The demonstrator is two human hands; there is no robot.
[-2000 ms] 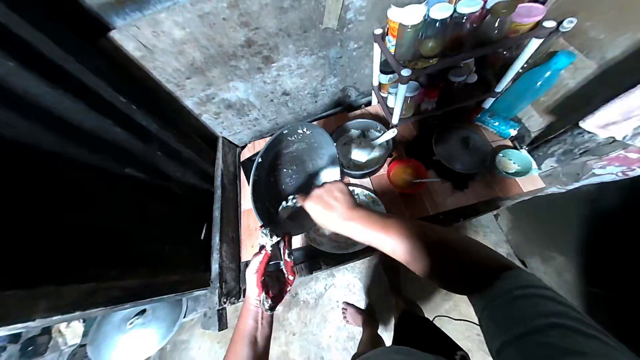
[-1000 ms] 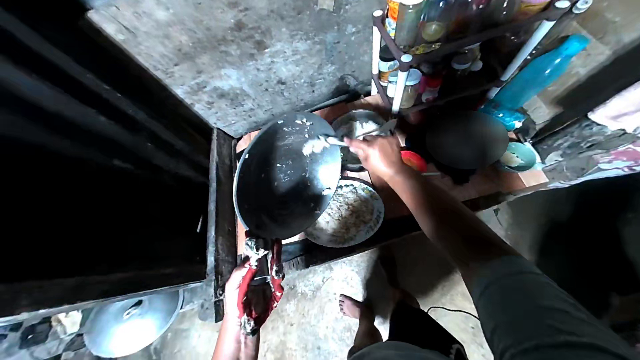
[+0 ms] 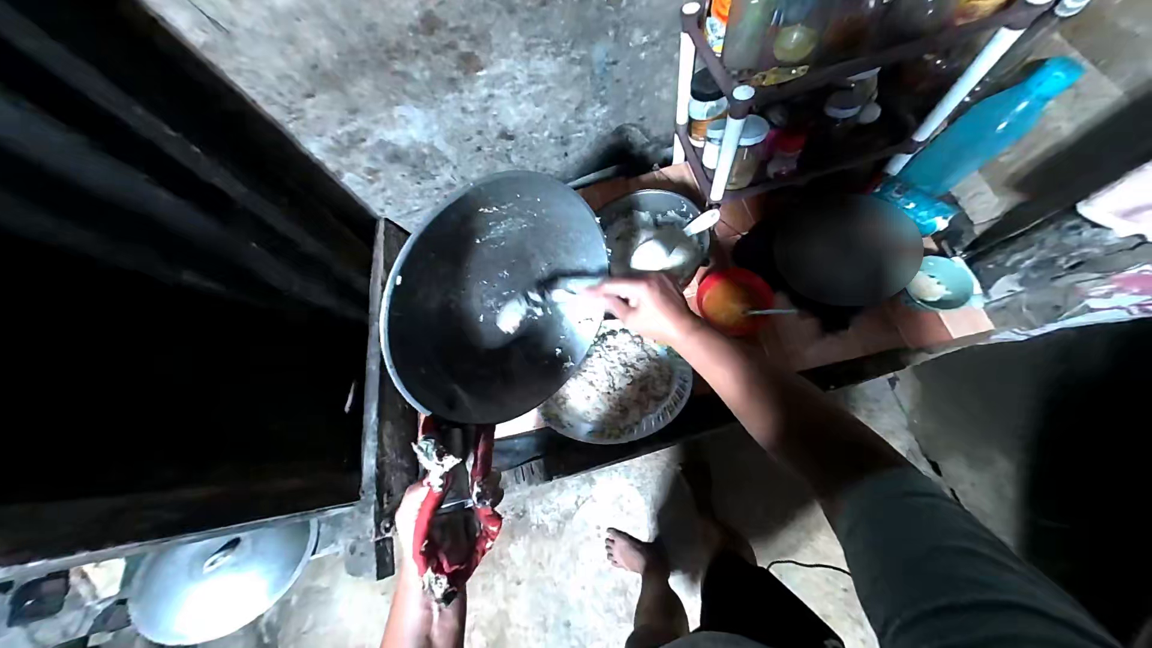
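Note:
My left hand (image 3: pixel 450 513) grips the handle of a dark wok (image 3: pixel 459 360) with a red cloth (image 3: pixel 486 531) wrapped about it. The wok is tilted, and bits of white food cling inside it. My right hand (image 3: pixel 643 306) holds a spoon-like metal utensil (image 3: pixel 567 301), blurred, whose far end is inside the wok near some white food. Below the wok's right edge sits a bowl of rice-like food (image 3: pixel 621 387), partly covered by the wok. Behind my right hand stands a metal pot (image 3: pixel 643 211) with a light-coloured ladle (image 3: pixel 661 252) in it.
A red bowl (image 3: pixel 733 301) with a spoon stands right of my right hand. Further right are a dark round pan (image 3: pixel 846 252), blurred, and a small green bowl (image 3: pixel 940 283). A rack of jars (image 3: pixel 733 144) and a blue bottle (image 3: pixel 999 135) stand behind. A metal lid (image 3: pixel 220 576) lies lower left.
My right hand was over the wok's lower right edge, then moved up and right by the metal pot; now it is lower, with the utensil further into the wok. The food bowl was uncovered more fully.

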